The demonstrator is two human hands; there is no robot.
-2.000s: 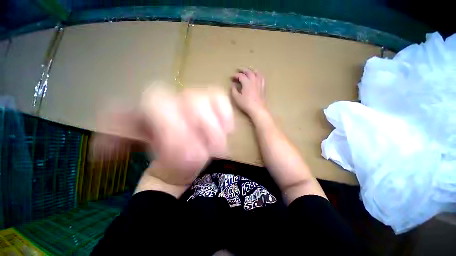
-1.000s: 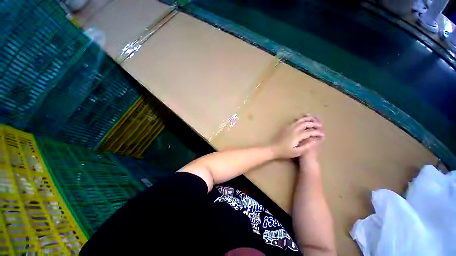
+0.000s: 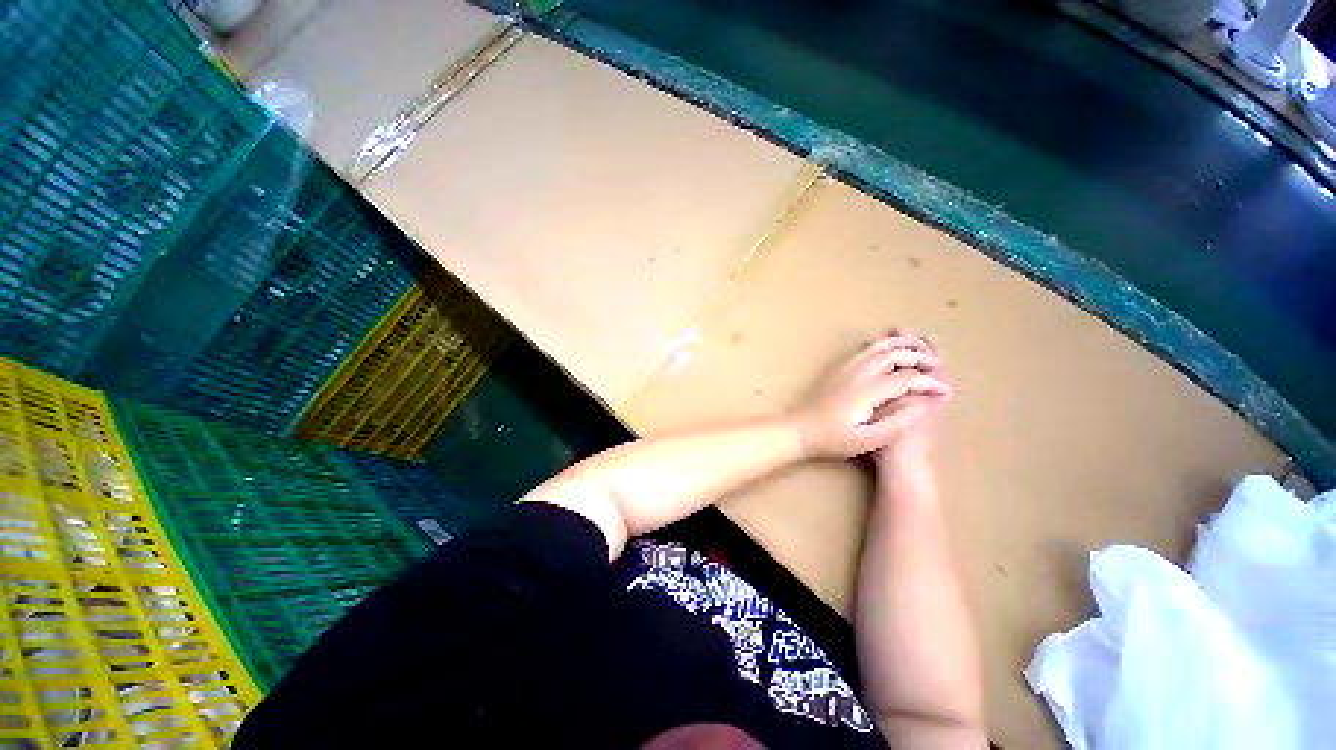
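Observation:
My left hand (image 3: 867, 406) lies over my right hand (image 3: 911, 425) on the tan cardboard bench cover (image 3: 586, 220). The fingers are together and bent over the other hand, with no object seen in them. My right hand is mostly hidden beneath the left, so its fingers cannot be told apart clearly. A crumpled heap of white plastic bags (image 3: 1223, 630) lies on the bench at the lower right, apart from both hands and cut off by the picture's edge.
Green slotted crates (image 3: 242, 542) and yellow ones (image 3: 103, 557) stand at the left beside the bench. The dark green conveyor belt (image 3: 938, 103) runs beyond the worn green edge rail (image 3: 1026, 242). White upright parts (image 3: 1260, 52) stand across the belt. Shiny tape (image 3: 440, 103) crosses the cardboard.
My left hand has come down from its blurred, raised position onto my right hand. The view has turned toward the left crates. Over the last second the hands have stayed still.

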